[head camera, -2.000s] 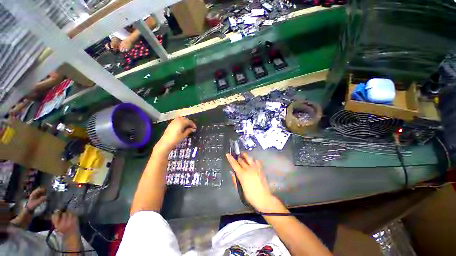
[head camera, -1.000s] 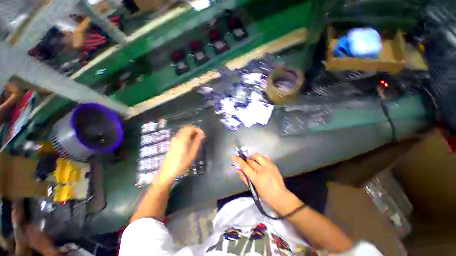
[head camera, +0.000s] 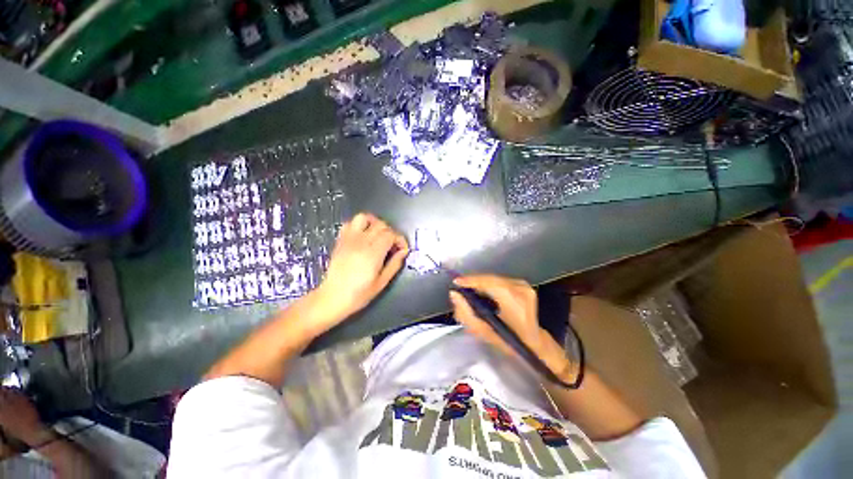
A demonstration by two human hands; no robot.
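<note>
My right hand (head camera: pixel 505 313) holds a black soldering iron (head camera: pixel 500 327), its thin tip pointing up and left towards a small whitish part (head camera: pixel 423 262) on the bench. My left hand (head camera: pixel 365 262) is beside that part, fingertips bent together at its left edge; whether they pinch it is unclear. A clear tray (head camera: pixel 313 182) lies left of my left hand, with rows of small white parts in its left pockets. A heap of dark and white flat pieces (head camera: pixel 435 117) lies behind my hands.
A tape roll (head camera: pixel 529 94) stands right of the heap. Wire coils (head camera: pixel 645 101) and a thin dark plate (head camera: pixel 561 182) lie further right. A purple-rimmed fan (head camera: pixel 79 182) is at left. An open carton (head camera: pixel 748 327) is right of my lap.
The view has shifted. My left hand has moved from over the tray to the small part on the bench. The iron in my right hand now points towards that part.
</note>
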